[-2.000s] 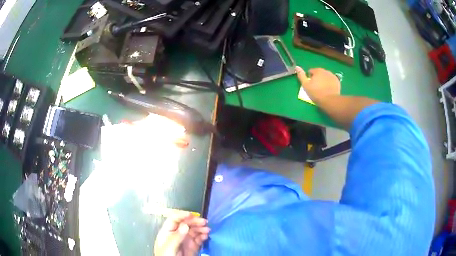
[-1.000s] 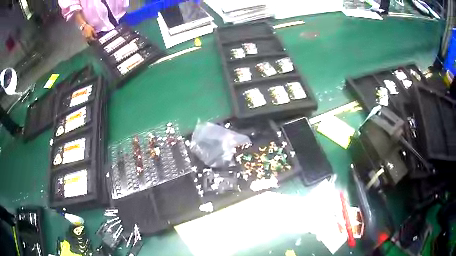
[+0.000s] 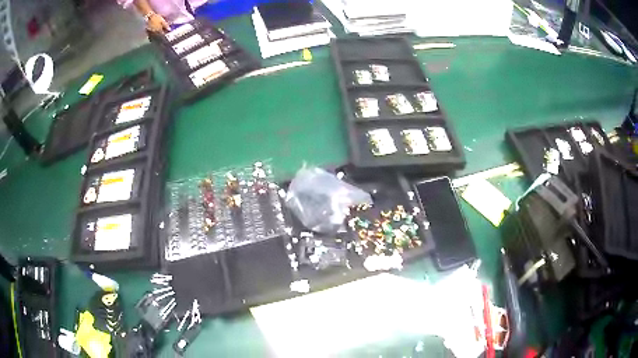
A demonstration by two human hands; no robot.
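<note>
Neither of my hands is in the picture. Nearest in front of me, brightly lit white paper point(image 3: 329, 314) lies on the green mat. A black small-parts tray point(image 3: 255, 269) behind it holds tiny coloured pieces point(image 3: 385, 231) beside a crumpled clear bag point(image 3: 322, 199). A clear blister tray point(image 3: 224, 213) with reddish-brown parts lies at its left. A dark phone-sized slab point(image 3: 445, 220) lies at its right. A red stick-like item point(image 3: 487, 314) lies by the glare at lower right.
Left, a compartment tray point(image 3: 161, 175) holds phone assemblies. Another tray point(image 3: 341, 105) with small modules stands behind. Dark equipment point(image 3: 542, 231) and stacked trays point(image 3: 619, 210) are at right. Another person's hand point(image 3: 157, 23) touches a far tray point(image 3: 192, 77). A yellow note point(image 3: 486, 199) and yellow-black item point(image 3: 93, 335) also show.
The view has swung from the side bench and my two hands to the trays across the bench. Since one second ago it has shifted slightly, with the trays now further right in the picture.
</note>
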